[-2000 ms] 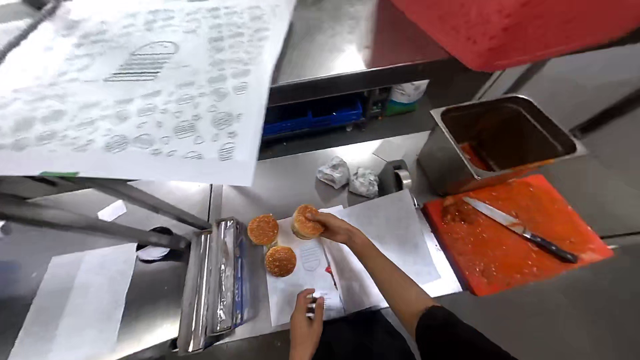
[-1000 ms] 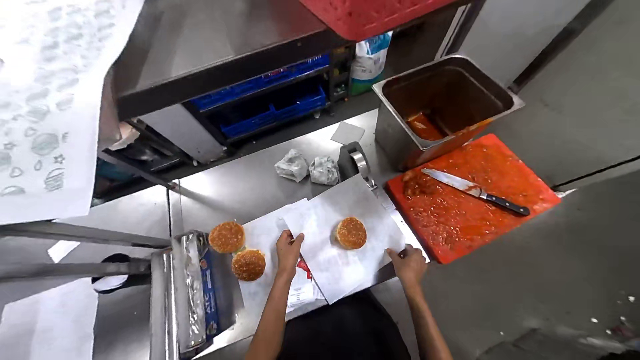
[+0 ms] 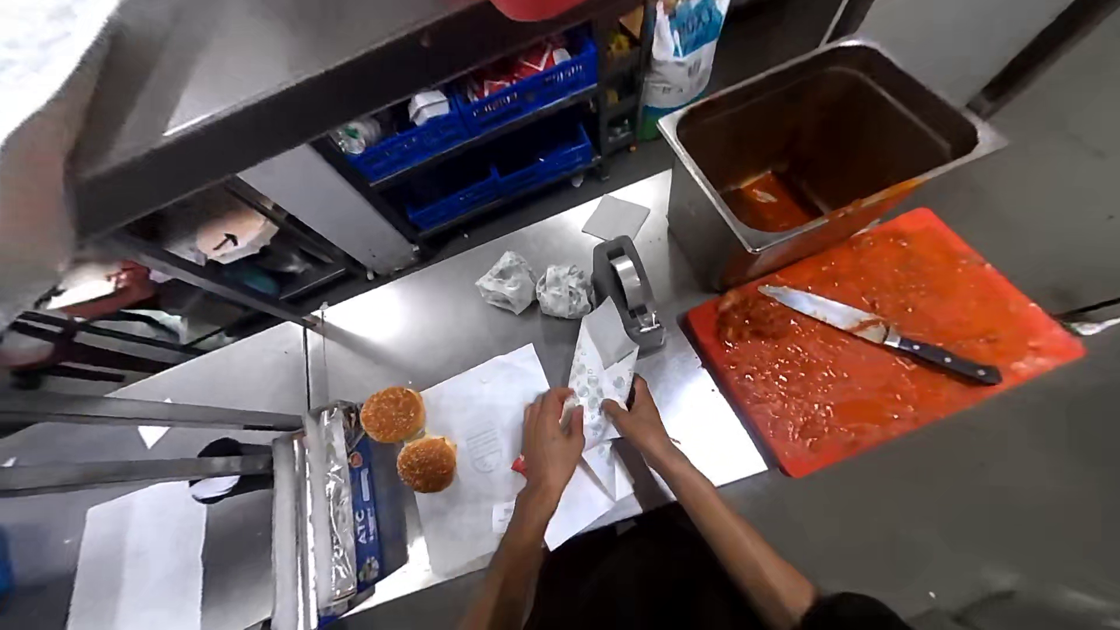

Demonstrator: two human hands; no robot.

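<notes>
Printed wrapping paper (image 3: pixel 604 385) is folded up between my two hands, covering whatever is inside. My left hand (image 3: pixel 554 437) grips its left side, and my right hand (image 3: pixel 643 423) grips its lower right side. Two sesame-topped burger buns, one (image 3: pixel 393 415) above the other (image 3: pixel 427 465), sit left of my hands beside and partly on a flat printed sheet (image 3: pixel 472 411). Just beyond the paper stands a tape dispenser (image 3: pixel 628 289), with two crumpled paper-wrapped bundles, one (image 3: pixel 507 283) and another (image 3: pixel 564 291), to its left.
On the right, a knife (image 3: pixel 875 332) lies on a red cutting board (image 3: pixel 919 420) smeared with sauce, in front of a deep steel container (image 3: pixel 713 227). Foil boxes (image 3: pixel 363 516) stand at the left. Blue crates (image 3: pixel 534 96) fill a shelf behind the steel counter (image 3: pixel 420 324).
A bun was set on the right-hand paper; that paper is now folded up in my hands and the bun is out of sight. The view has moved closer.
</notes>
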